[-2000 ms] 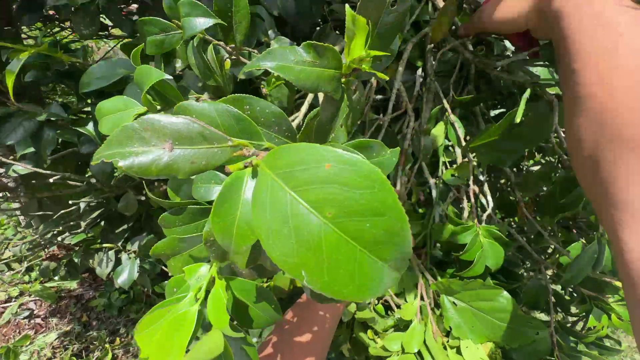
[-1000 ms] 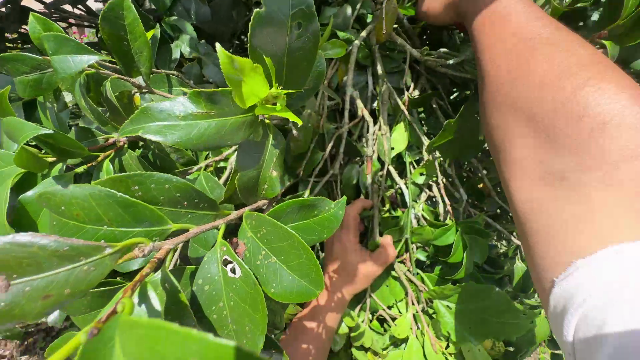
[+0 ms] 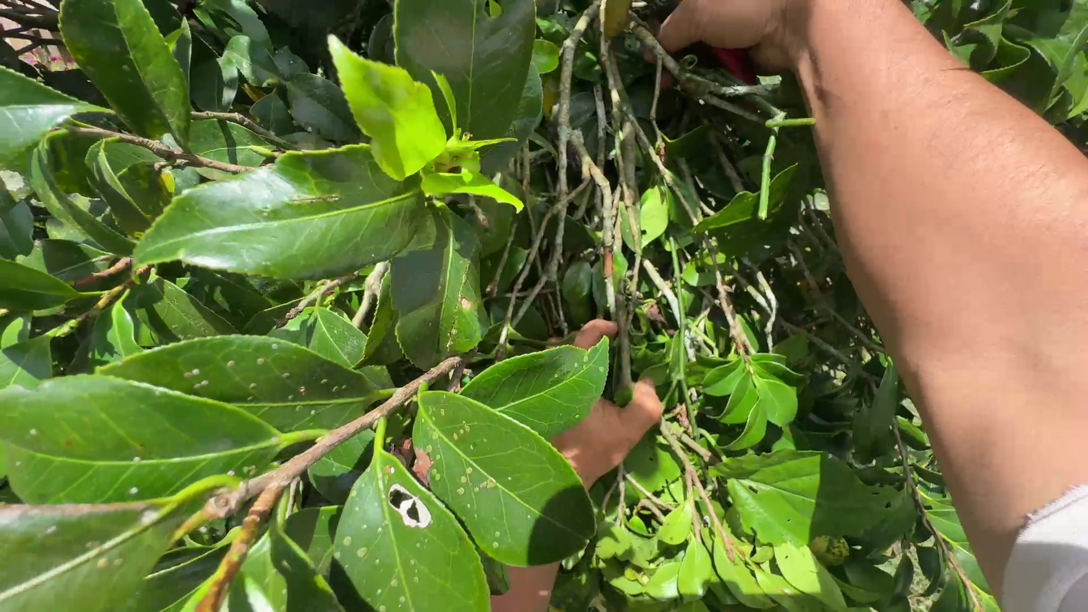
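Note:
My left hand (image 3: 608, 421) is at the lower middle, partly hidden by serrated green leaves (image 3: 506, 476). Its thumb and a finger show on either side of a thin hanging stem (image 3: 623, 340); whether they press on it is unclear. At the top, my right hand (image 3: 735, 30) is curled around something red (image 3: 738, 61), of which only a small part shows, beside grey woody branches (image 3: 680, 78). Its fingertips are mostly out of sight. A cut or broken green twig (image 3: 767, 161) hangs just below the right wrist.
A brown leafy branch (image 3: 323, 446) crosses the lower left in front of my left forearm; one leaf has a ragged hole (image 3: 410, 507). Bright young leaves (image 3: 399, 119) stand at the upper middle. Tangled twigs and dense foliage fill the centre and right, with my right forearm (image 3: 943, 221) across them.
My left hand, mostly hidden behind a large leaf at first, now shows among the hanging stems. My right hand stays high among the branches. The view has shifted.

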